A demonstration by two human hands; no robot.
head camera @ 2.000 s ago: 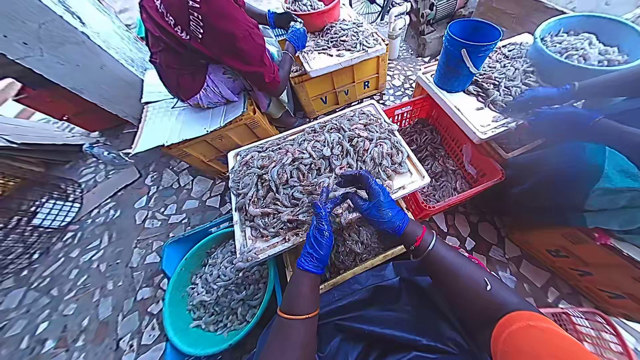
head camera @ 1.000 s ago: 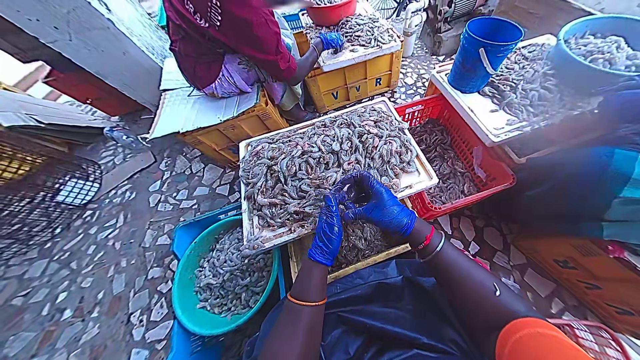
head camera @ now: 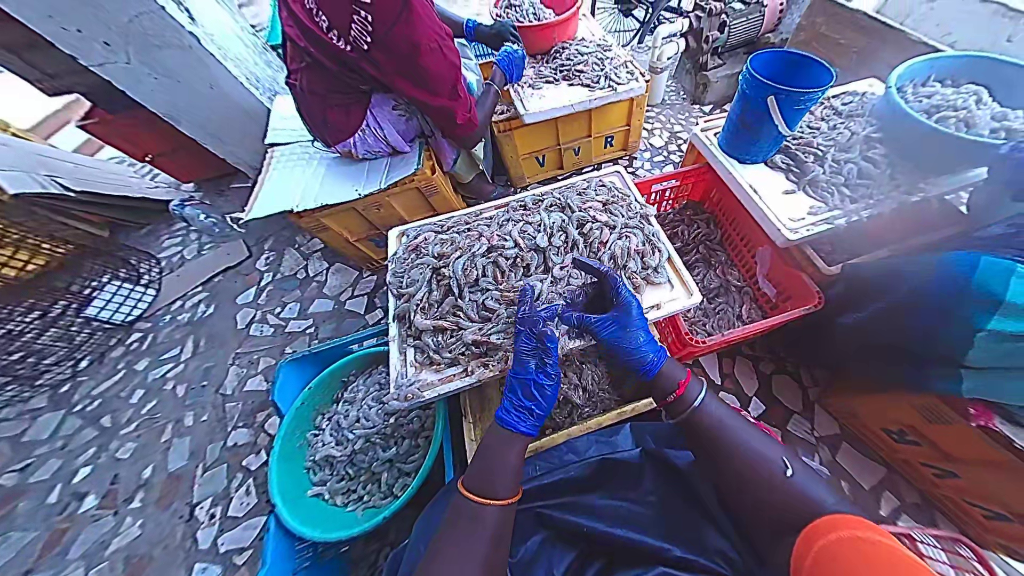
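Note:
A white tray (head camera: 682, 290) heaped with raw shrimp (head camera: 496, 264) lies before me, on top of a crate of dark shrimp heads or scraps (head camera: 582, 390). Both my hands wear blue gloves and meet over the tray's near edge. My left hand (head camera: 534, 364) is upright with fingertips close together, while my right hand (head camera: 614, 320) curls from the right with thumb and forefinger near the left fingers. Whether a shrimp is between them cannot be made out. At lower left, a teal basin (head camera: 286, 480) holds paler shrimp (head camera: 368, 440).
A red crate (head camera: 784, 308) of shrimp stands right of the tray. Beyond it are a white board (head camera: 788, 212) with shrimp, a blue bucket (head camera: 772, 104) and a light blue basin (head camera: 928, 76). Co-workers sit ahead and at right. A yellow crate (head camera: 572, 144) stands ahead; black netting (head camera: 72, 320) lies left.
My right hand's fingers have spread a little from my left hand's. Ahead, the co-worker's second gloved hand shows again beside the red basin.

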